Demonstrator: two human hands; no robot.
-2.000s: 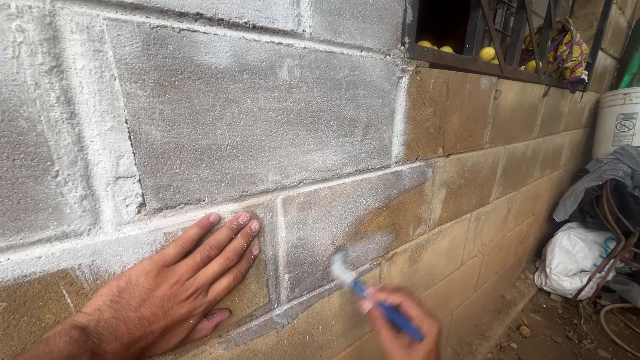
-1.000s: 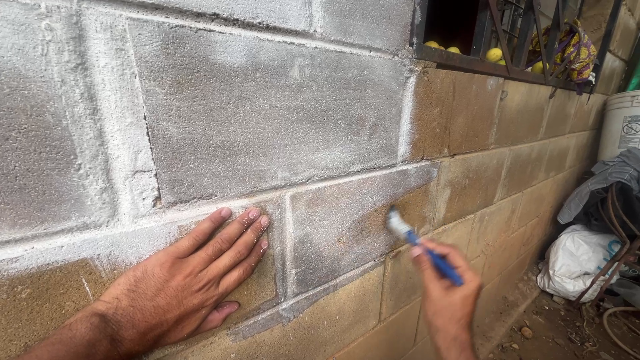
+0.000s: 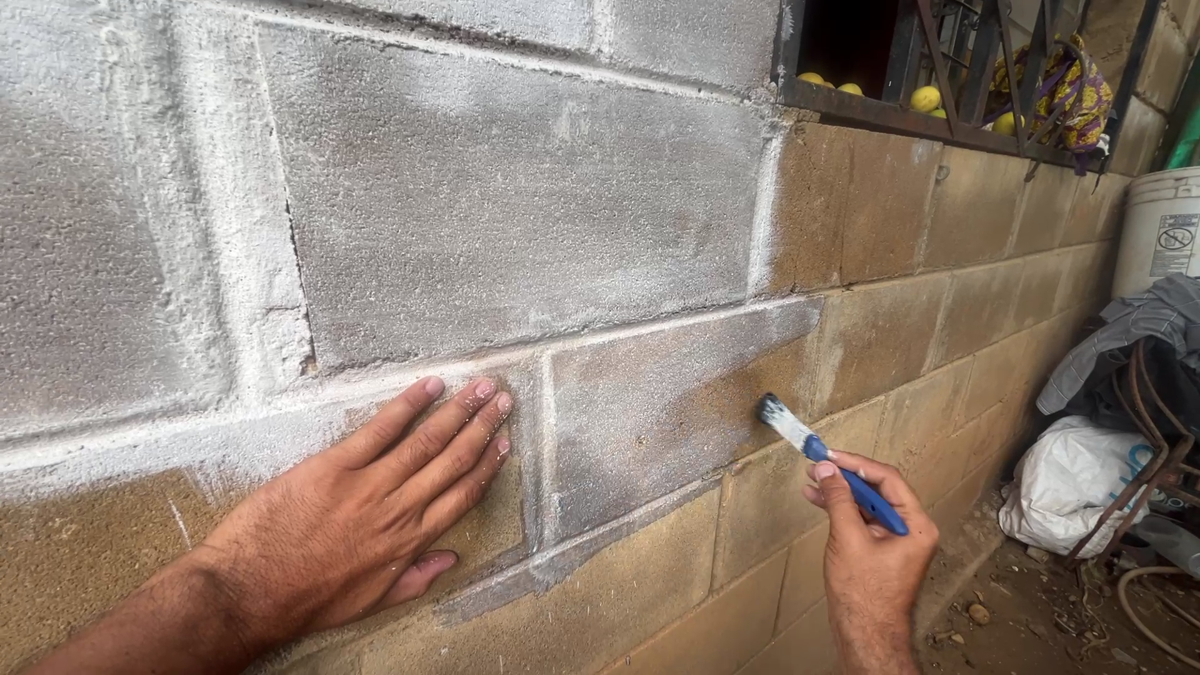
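Observation:
My left hand (image 3: 375, 506) rests flat against the concrete block wall (image 3: 525, 206), fingers slightly apart, with white specks on the fingertips. Between the thumb and fingers of my right hand (image 3: 872, 534) is a small paintbrush (image 3: 858, 492) with a blue handle. Its dark-tipped bristles, whitened near the ferrule, are at the lower right of a partly coated block (image 3: 637, 431). Thin greyish-white paint covers that block's left and upper parts, while its right part shows bare tan. Blocks above and to the left are whitened; those to the right and below are tan.
A metal-barred window (image 3: 937, 117) at the upper right holds yellow fruits (image 3: 925, 98) and a patterned cloth (image 3: 1069, 94). Along the right side are a white bucket (image 3: 1153, 220), a grey cloth (image 3: 1125, 347), a white sack (image 3: 1073, 483), rusty metal bars and a hose (image 3: 1134, 609) on dirt ground.
My right hand has carried the brush rightward along the block from its middle. More of the block's lower middle looks greyish than two seconds ago. My left hand stays on the wall.

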